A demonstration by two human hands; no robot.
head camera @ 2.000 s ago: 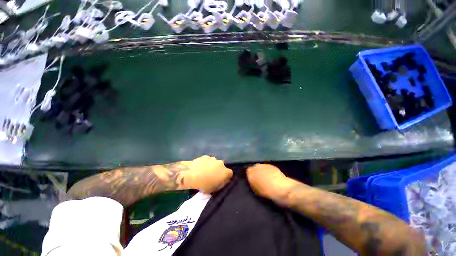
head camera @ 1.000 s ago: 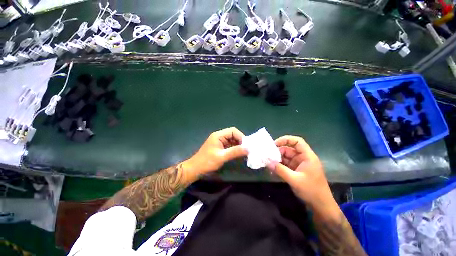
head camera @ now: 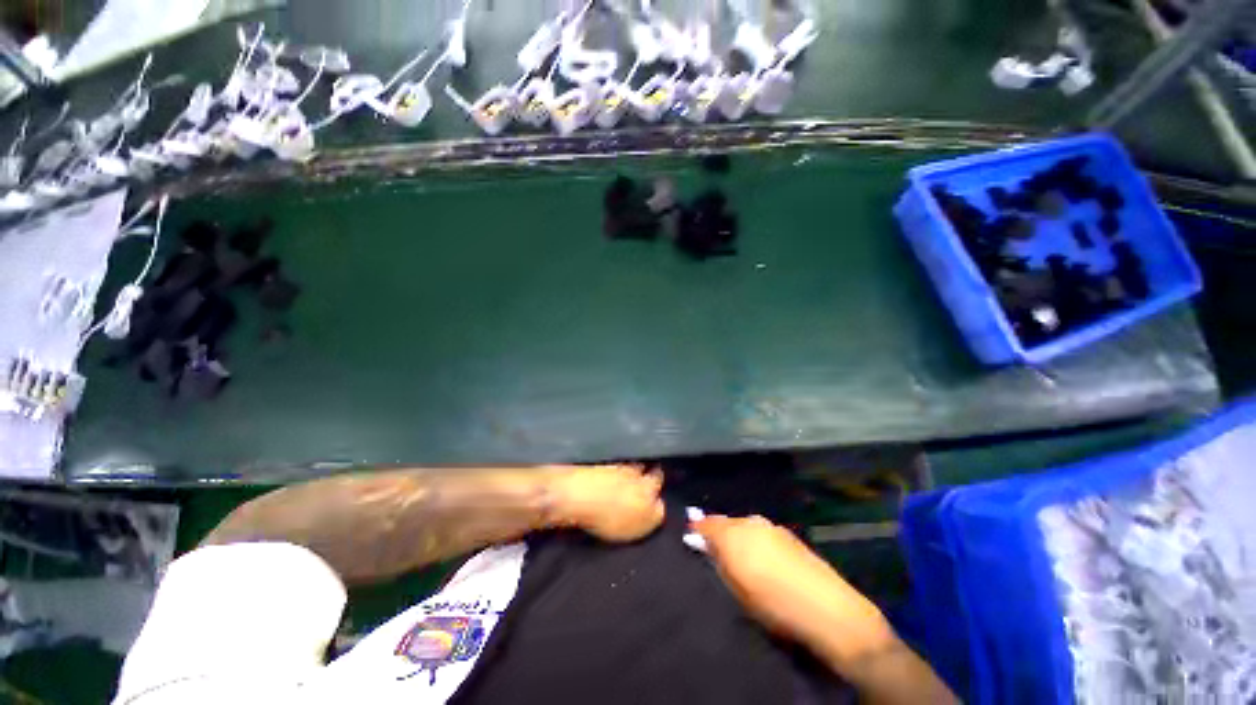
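My left hand (head camera: 614, 500) is at the bench's front edge, over the black cloth on my lap. Its fingers are curled and its fingertips are hidden, so I cannot tell if it holds anything. My right hand (head camera: 755, 554) is just right of it, low over the same black cloth (head camera: 634, 620). A small bit of crumpled white tissue (head camera: 696, 529) sticks out at its fingertips. The hands are apart.
Loose black pieces lie in a heap (head camera: 200, 303) at left and a smaller one (head camera: 705, 225) mid-bench. A blue bin (head camera: 964, 306) stands right. White adapters (head camera: 569, 105) line up beyond the dark strip. A white sheet (head camera: 76, 248) lies left; a blue crate (head camera: 964, 579) stands lower right.
Both hands have dropped from above the bench to the black cloth. The white tissue, held between both hands a second ago, now shows only as a small bit at my right fingertips.
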